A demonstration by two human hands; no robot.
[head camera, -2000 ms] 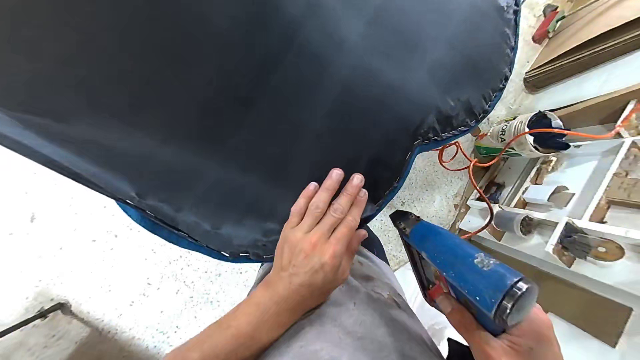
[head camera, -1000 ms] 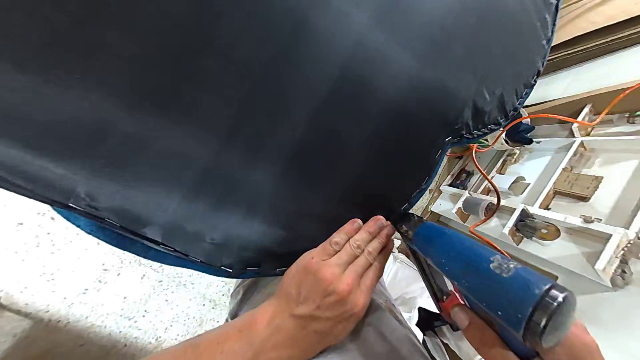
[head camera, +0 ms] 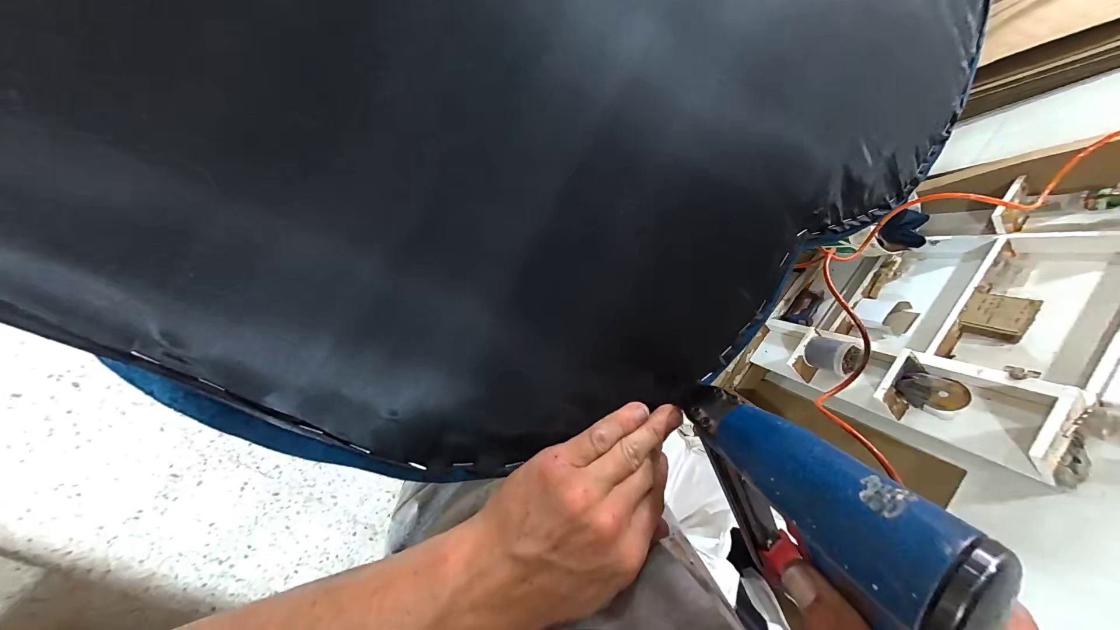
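A large upholstered piece with a black fabric underside [head camera: 490, 227] fills most of the view, edged in blue fabric [head camera: 236, 420] with a row of staples along its rim. My left hand [head camera: 582, 507] presses flat on the piece's near edge, fingers together, fingertips beside the tool's nose. My right hand [head camera: 818, 595], partly cut off by the bottom of the view, grips a blue pneumatic staple gun [head camera: 840, 490] with a red trigger. The gun's black nose meets the edge just right of my left fingertips.
An orange air hose [head camera: 853, 324] curls past the right side. Behind it lies a white wooden shelf unit [head camera: 980, 350] holding a tape roll [head camera: 831, 354], a disc [head camera: 945, 394] and a cardboard piece [head camera: 1000, 317]. Speckled floor [head camera: 175, 490] shows at lower left.
The staple gun has come from a spot off the fabric to the edge, beside my left fingertips. My left hand has shifted from the black fabric to the near rim.
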